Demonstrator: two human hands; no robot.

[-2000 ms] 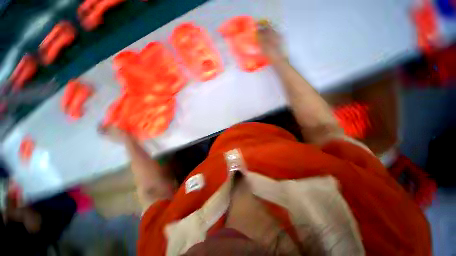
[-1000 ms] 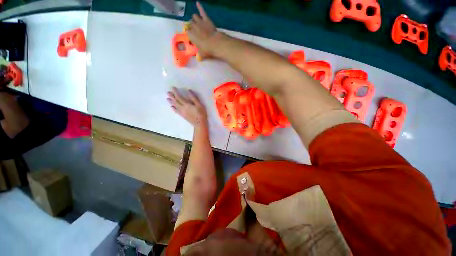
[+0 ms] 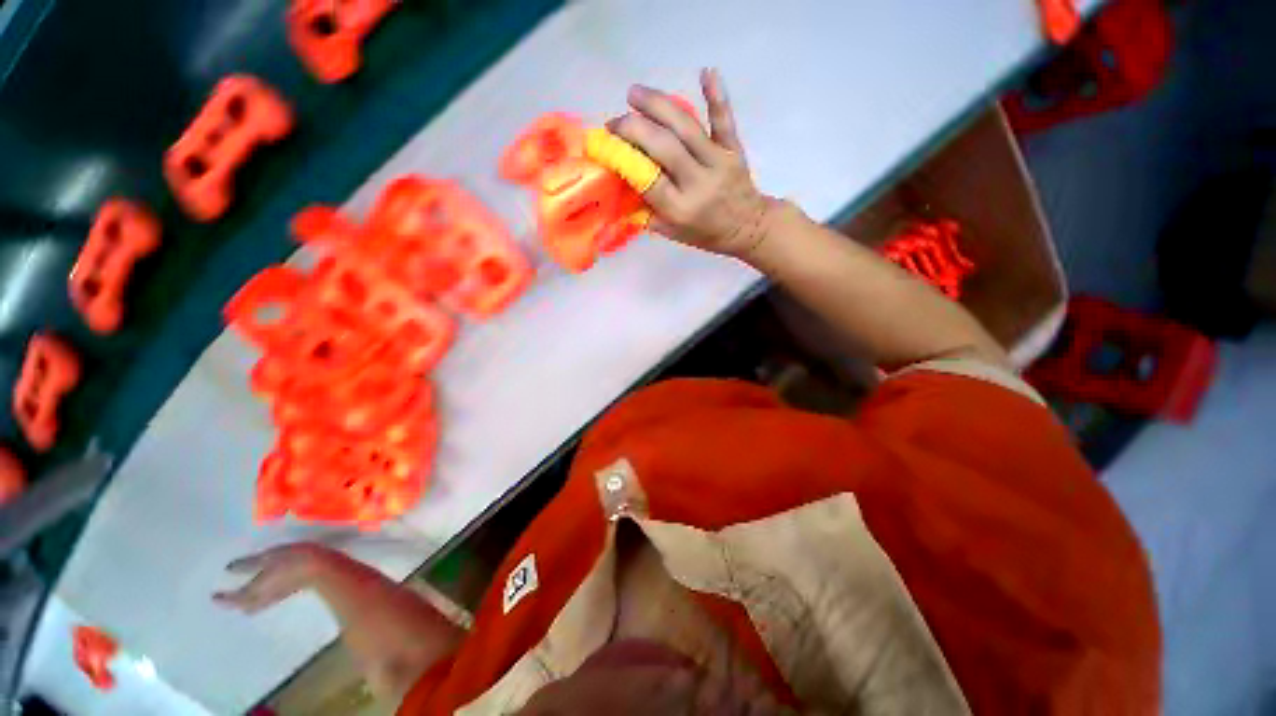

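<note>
My right hand point(image 3: 693, 175), with yellow bands on its fingers, grips an orange controller shell point(image 3: 574, 203) over the white bench, to the right of the heap. A second piece may lie under or behind it; the fingers hide part. My left hand point(image 3: 280, 571) is empty with fingers apart, near the bench's front edge, below the heap and not touching it. The heap of orange shells point(image 3: 343, 364) lies loosely on the bench, several pieces overlapping.
Orange shells point(image 3: 115, 263) sit spaced on the dark green belt point(image 3: 196, 280) beyond the bench. A grey metal bar point(image 3: 53, 497) is at the left. A small orange piece point(image 3: 95, 655) lies at the bench's lower left. A brown carton point(image 3: 1029, 224) with orange shells and red stools point(image 3: 1126, 361) stand at right.
The view has turned. My right hand has moved from left of the heap to its right, with a shell. My left hand, earlier flat on the bench, is now by its front edge.
</note>
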